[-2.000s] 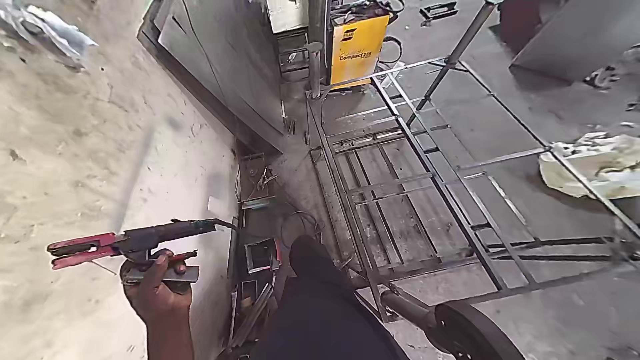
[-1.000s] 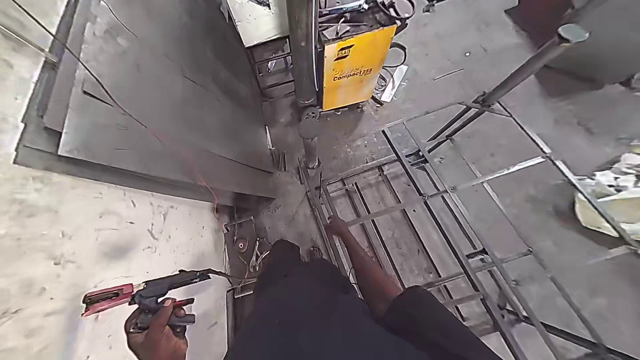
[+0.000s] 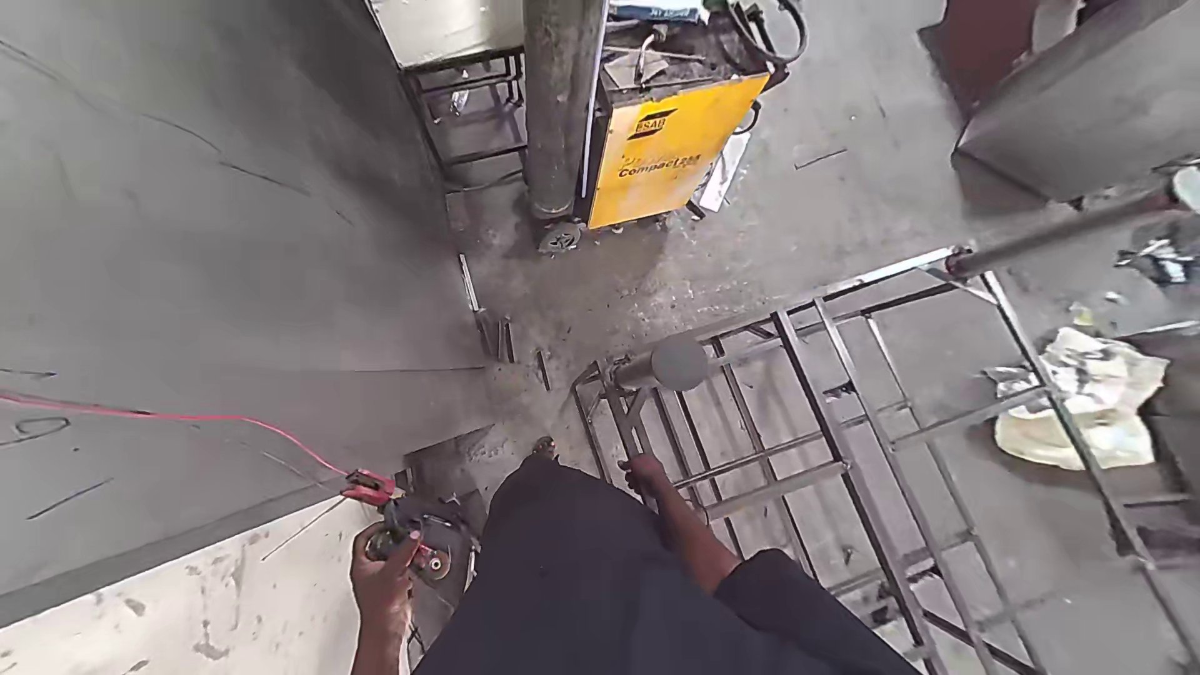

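Note:
My left hand (image 3: pixel 382 567) is closed around a welding electrode holder (image 3: pixel 373 489) with red jaws, at the lower left. A thin electrode (image 3: pixel 302 529) sticks out of the jaws toward the lower left. The fingers hide most of the handle. My right hand (image 3: pixel 643 474) grips a bar of a welded steel frame (image 3: pixel 834 431) that stands to the right of my legs. Near that hand, a round steel post (image 3: pixel 664 364) with a capped end rises from the frame's corner.
Large steel sheets (image 3: pixel 234 244) lean along the left. Ahead stand a thick pipe column (image 3: pixel 561 112) and a yellow ESAB welding machine (image 3: pixel 673 155) on wheels. A whitish sack (image 3: pixel 1078 412) lies beyond the frame at right. Angle grinder parts, seemingly, lie under my left hand (image 3: pixel 433 562).
Two seconds ago only my left hand was in sight; my right hand came onto the frame by one second ago. The electrode holder stays in my left hand. The view has shifted.

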